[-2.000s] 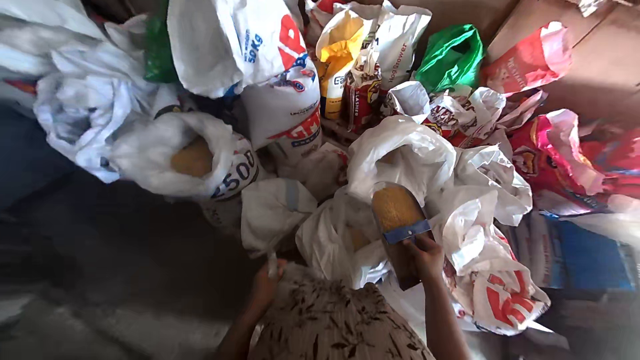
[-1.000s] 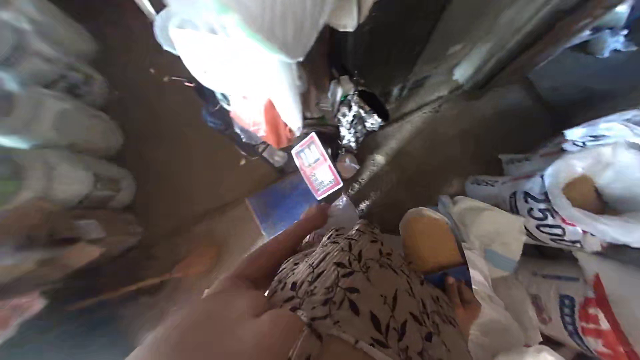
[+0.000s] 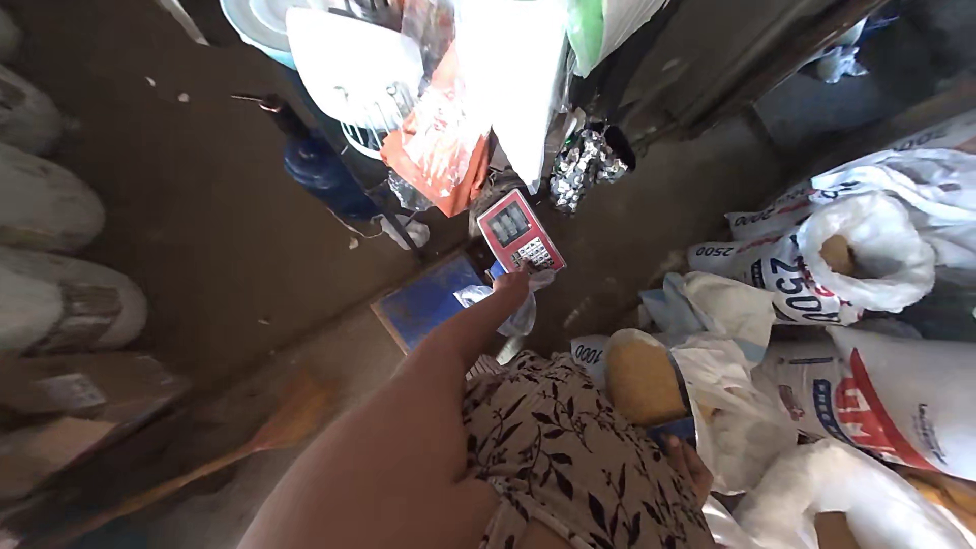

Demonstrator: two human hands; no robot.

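Note:
My left hand (image 3: 512, 282) reaches forward to the keypad of a red scale display (image 3: 521, 232), fingertips at its keys. A thin clear plastic bag (image 3: 520, 316) is gripped in it and hangs below the fingers. A blue, flat scale platform (image 3: 431, 299) lies to the left of the display. At the right of the patterned garment, my right hand (image 3: 688, 469) is closed on the blue handle part of a scoop (image 3: 672, 431). Yellow-brown grain (image 3: 644, 380) fills the scoop, which is beside open white sacks. The scoop's lower part is hidden.
Open sacks stand at the right, one holding brownish contents (image 3: 837, 255). Plastic bags, an orange packet (image 3: 442, 171) and a dark blue bottle (image 3: 324, 171) are ahead. A broom (image 3: 293, 415) lies at lower left, near cardboard boxes (image 3: 69, 389) and pale full sacks (image 3: 57, 297).
The view has swung from the sacks to the scale. My left hand has moved forward onto the display's keypad. The filled scoop has stayed in my right hand.

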